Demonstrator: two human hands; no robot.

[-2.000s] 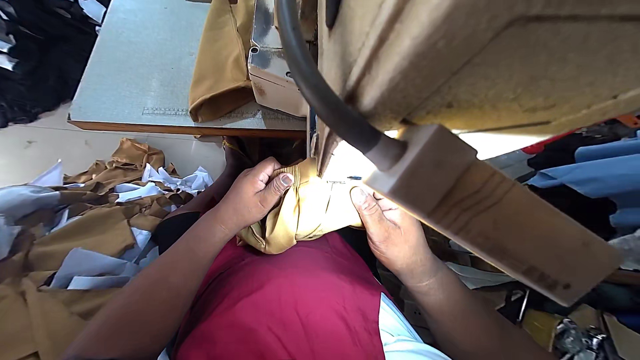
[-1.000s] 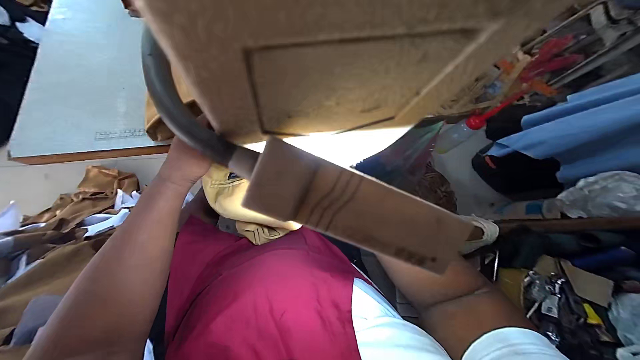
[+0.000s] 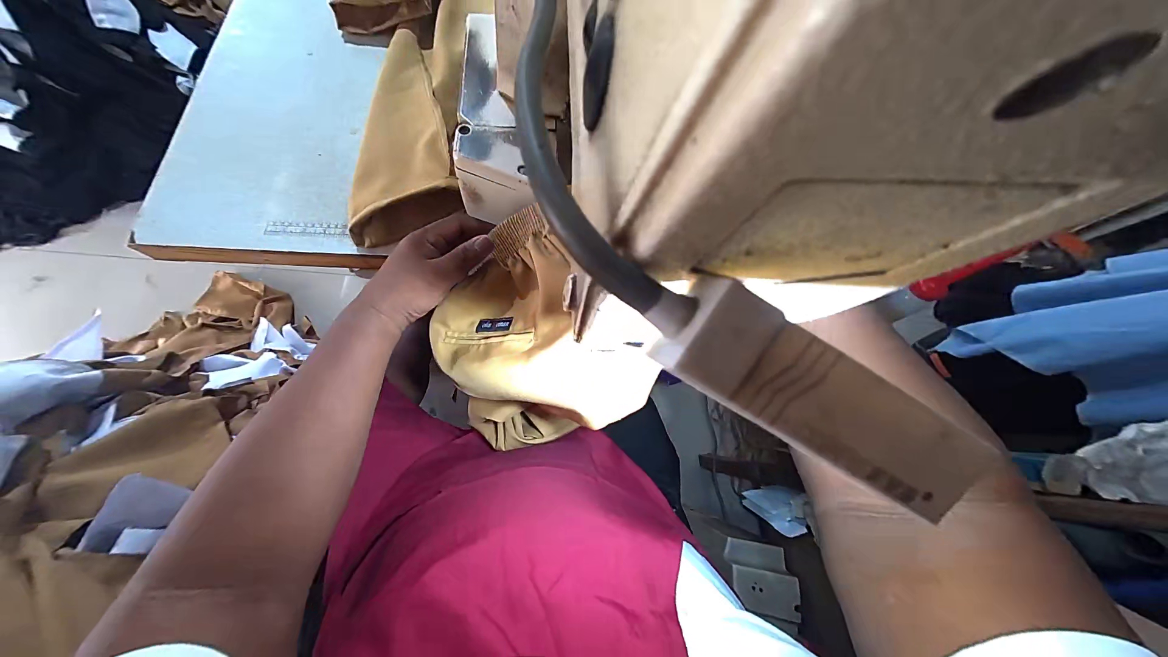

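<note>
My left hand (image 3: 436,269) grips the ribbed elastic waistband edge of a tan garment (image 3: 511,365), thumb on top. The garment hangs bunched between my lap and the sewing machine (image 3: 730,137), and a small dark label (image 3: 494,325) sits above its welt pocket. Bright lamp light washes out its right part. My right forearm (image 3: 922,511) reaches up behind the machine head and the wooden-looking block (image 3: 821,401) on a grey cable; my right hand is hidden there.
A pale blue table (image 3: 265,137) with a tan fabric piece (image 3: 401,146) lies at upper left. Tan and white cloth scraps (image 3: 137,411) are heaped at left. Blue cloth (image 3: 1077,319) and a clear plastic bag (image 3: 1122,465) are at right.
Two seconds ago both hands held the garment in front of the machine. My right hand has since gone out of sight behind the machine, and the garment now hangs more spread, its label and pocket showing.
</note>
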